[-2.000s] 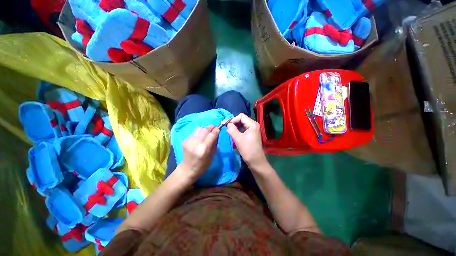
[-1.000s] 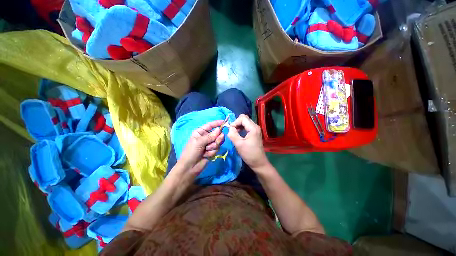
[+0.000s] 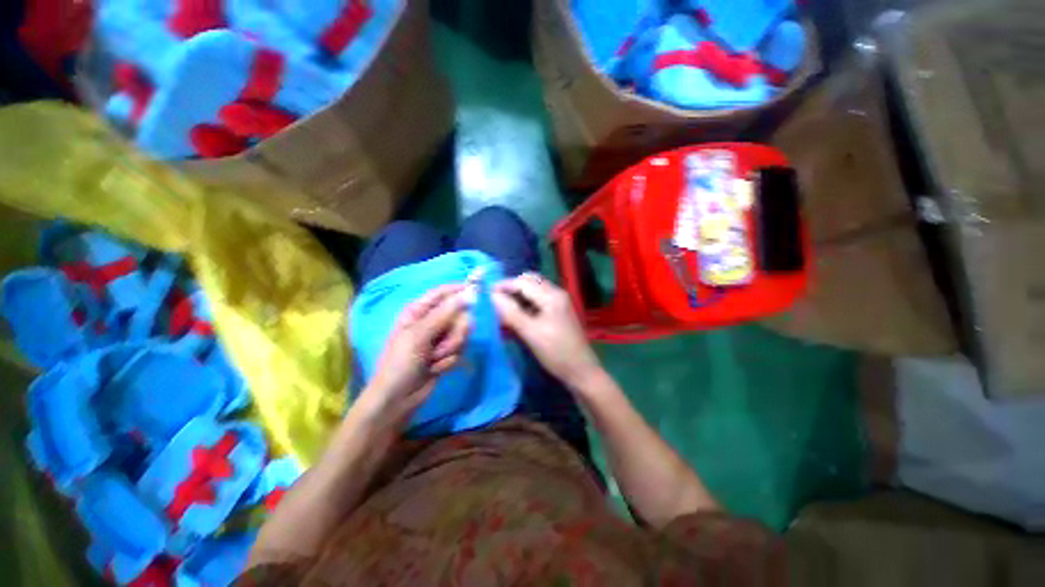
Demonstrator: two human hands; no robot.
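A light-blue plush piece [image 3: 458, 396] lies on the wearer's lap. My left hand [image 3: 424, 344] is over its middle with thumb and fingertips pinched together. My right hand [image 3: 543, 326] is at its right edge, fingertips pinched close to the left ones. A small pale thing shows between the fingertips. A small dark thing shows at my right fingers. The frame is blurred, and I cannot tell what either hand holds. No needle or thread can be made out.
A red stool [image 3: 653, 247] stands at right with a colourful case [image 3: 713, 224] and a black phone [image 3: 780, 218]. Two cartons [image 3: 378, 155] of blue pieces are ahead. A yellow sack [image 3: 269, 310] with blue pieces is at left. More cartons [image 3: 997, 229] stand far right.
The whole view has shifted and blurred. The yellow scrap seen under my left hand one second ago no longer shows. Both hands stay over the plush piece, fingertips close together.
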